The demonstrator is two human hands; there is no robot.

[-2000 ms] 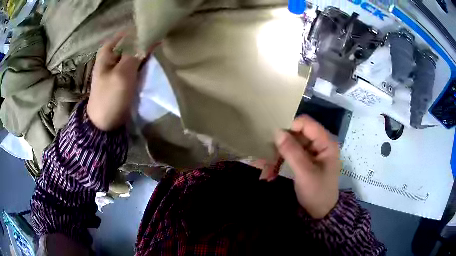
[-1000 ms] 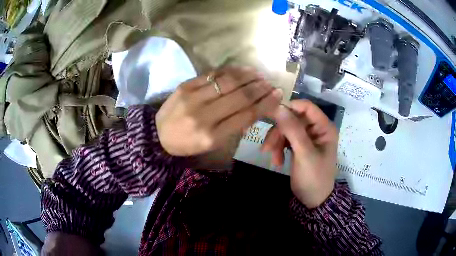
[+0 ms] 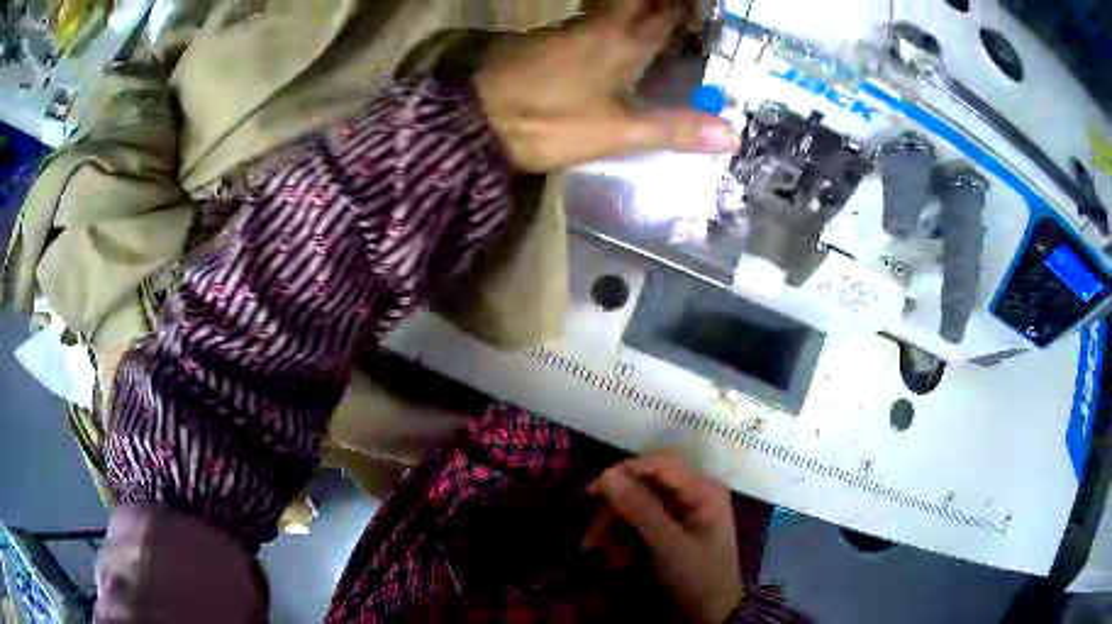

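Note:
My left hand (image 3: 573, 104) is blurred at the top centre, thumb stretched toward the presser foot area (image 3: 799, 159); its fingertips run to the top edge, and whether they grip cloth is hidden. A khaki cut piece (image 3: 531, 274) hangs below this hand and forearm, left of the shiny metal cloth plate (image 3: 659, 207). My right hand (image 3: 665, 524) is low, in front of the table's front edge, with loosely curled fingers and no cloth visible in it. The white overlock machine (image 3: 878, 262) stands at the right.
Heaped khaki cloth (image 3: 110, 232) lies at the left, with a white piece (image 3: 59, 366) at its lower edge. The white table (image 3: 976, 488) carries a printed ruler and a dark rectangular insert (image 3: 726, 341). The control panel (image 3: 1051, 280) glows blue at the right.
My left hand has moved up and away from my right hand. My right hand has dropped toward my lap. The khaki piece has shifted left, uncovering the plate and insert. The view has shifted.

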